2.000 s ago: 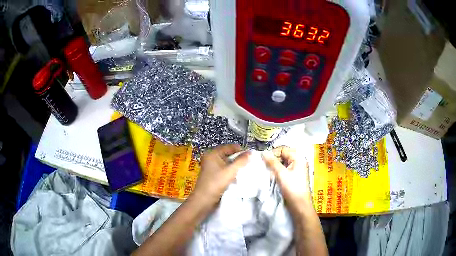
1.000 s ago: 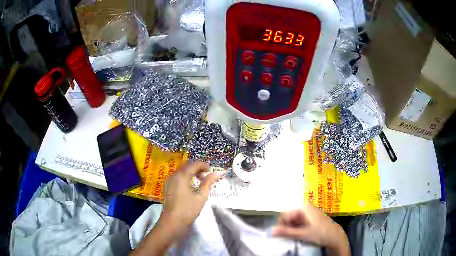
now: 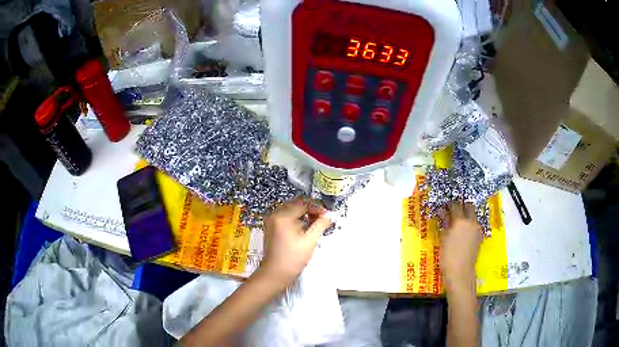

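My left hand (image 3: 290,237) is under the machine head (image 3: 363,81), its thumb and fingers pinched close to the lower die, which they mostly hide. Whether a small part is between them cannot be told. My right hand (image 3: 461,240) has its fingertips down in the right pile of silver snap parts (image 3: 461,183); whether it holds one is hidden. The pale garment (image 3: 315,312) hangs at the table's front edge, beside my left forearm. The left pile of snap parts (image 3: 268,193) lies just behind my left hand. The red counter display (image 3: 377,52) reads 3633.
A dark smartphone (image 3: 146,213) lies on the left of the table (image 3: 74,210). A black bottle (image 3: 62,135) and a red bottle (image 3: 103,101) stand behind it. A bag of snap parts (image 3: 203,142) is at left rear. A black stick (image 3: 520,203) and cardboard box (image 3: 567,152) are at right.
My left hand has moved right and forward to the lower die. My right hand has let go of the garment and moved right onto the pile. The garment has sunk towards the table edge.
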